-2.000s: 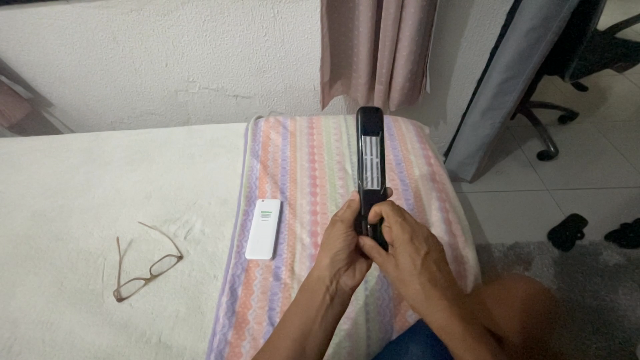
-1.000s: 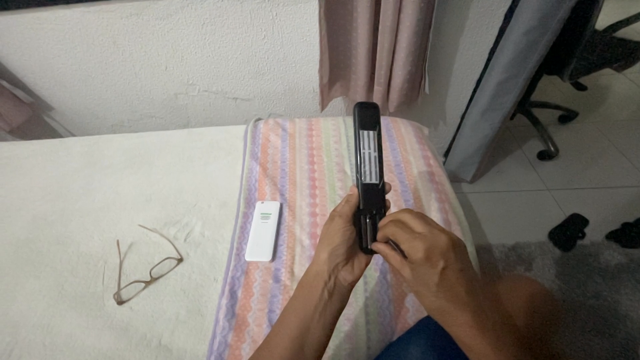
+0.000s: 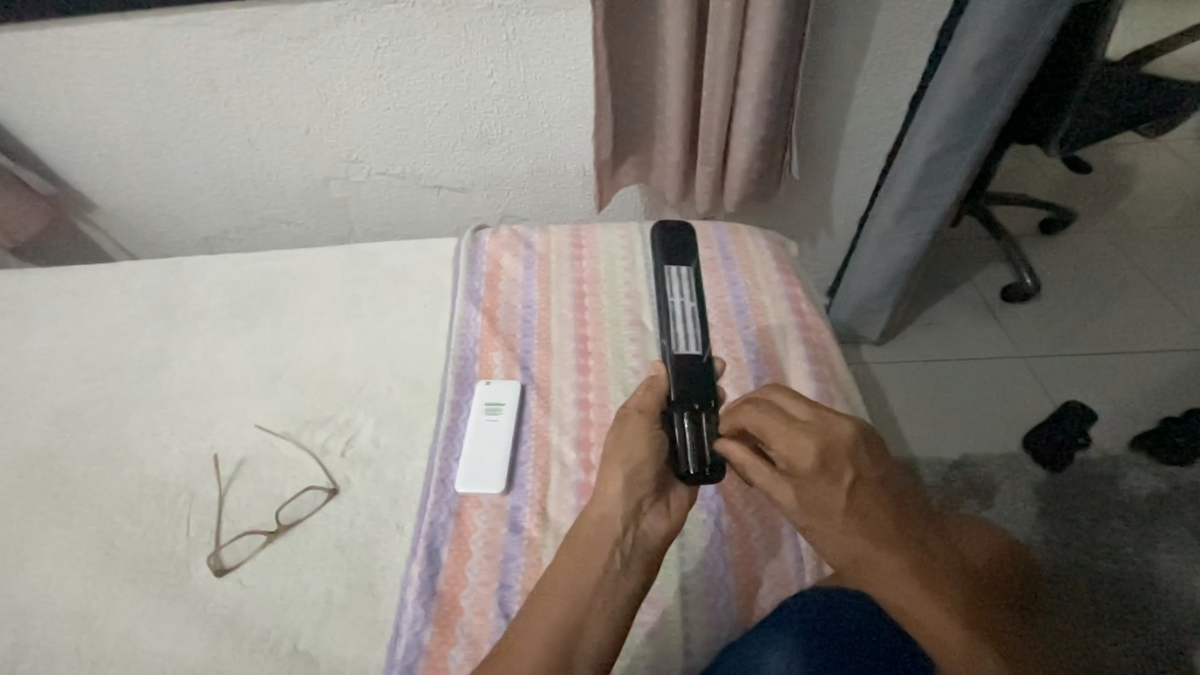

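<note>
A long black remote control point(image 3: 676, 380), its back side up with a label bearing writing, is held upright in my left hand point(image 3: 639, 450). Dark cylindrical batteries point(image 3: 695, 442) show in the uncovered compartment at its near end. My right hand point(image 3: 797, 455) is at the right edge of that compartment, thumb and forefinger close together; whether anything is between them cannot be told. Left of my hands, a white slab-shaped device point(image 3: 489, 437) with small green marks lies on the striped cloth point(image 3: 583, 309). Eyeglasses point(image 3: 272, 534) with unfolded temples rest farther left on the white bed cover.
The bed point(image 3: 112, 375) runs along a white textured wall point(image 3: 309, 122). A pink curtain point(image 3: 703, 103) hangs behind it, and a grey fabric panel point(image 3: 928, 187) stands to the right. On the floor are an office chair's base point(image 3: 1017, 225) and dark footwear point(image 3: 1059, 436).
The compartment, largely covered by my right fingers two seconds ago, is now in plain view. My right hand has moved slightly to the right from over it to its edge.
</note>
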